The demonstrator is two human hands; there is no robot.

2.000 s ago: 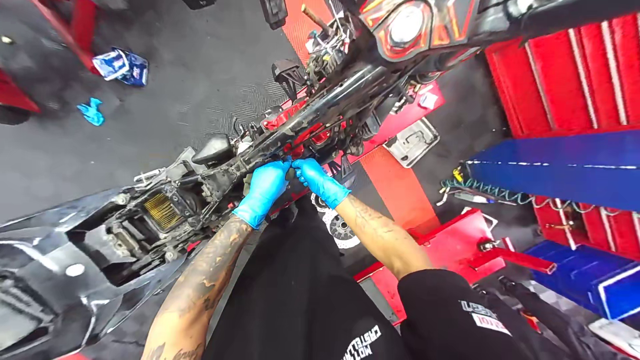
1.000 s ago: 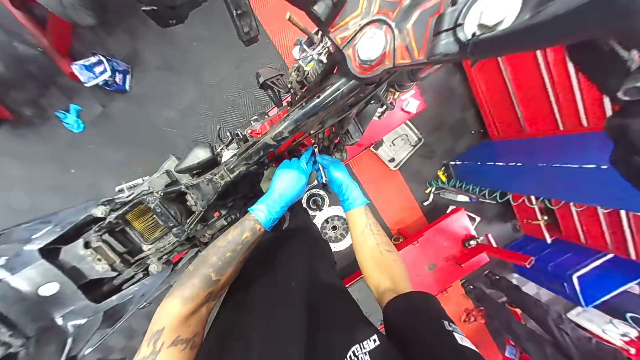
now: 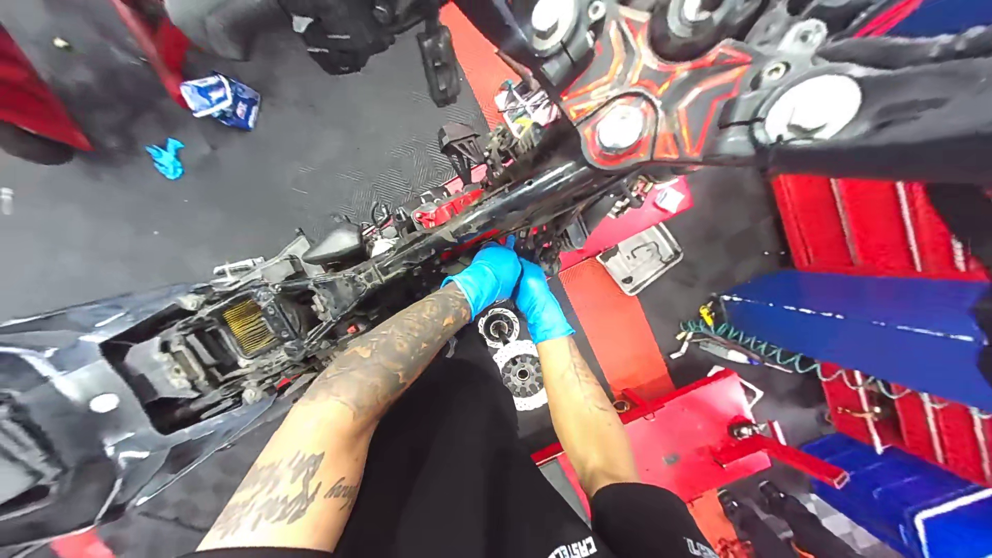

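Observation:
A partly stripped motorcycle runs diagonally across the view, its black frame tube [image 3: 535, 190] above my hands. My left hand [image 3: 488, 279], in a blue glove, reaches in under the tube, fingers bent and partly hidden. Close against it on the right is my gloved right hand [image 3: 536, 301], its fingertips hidden behind the left hand and the frame parts. Whether either hand holds something cannot be seen. A red part [image 3: 446, 209] shows on the far side of the tube. At the upper right is the top fork clamp [image 3: 659, 101] with orange lines.
Wheel hubs with brake discs [image 3: 521, 373] are below my hands. A grey tray [image 3: 639, 258] lies right of the bike, near a red lift part [image 3: 697, 442] and a coiled green hose [image 3: 775, 356]. A blue glove [image 3: 165, 158] and a blue-white package [image 3: 221, 101] lie on the floor. Someone's legs [image 3: 775, 515] show lower right.
The hands have drawn closer together under the frame tube, the left now covering the right's fingertips. The view has shifted, with the fork clamp appearing larger.

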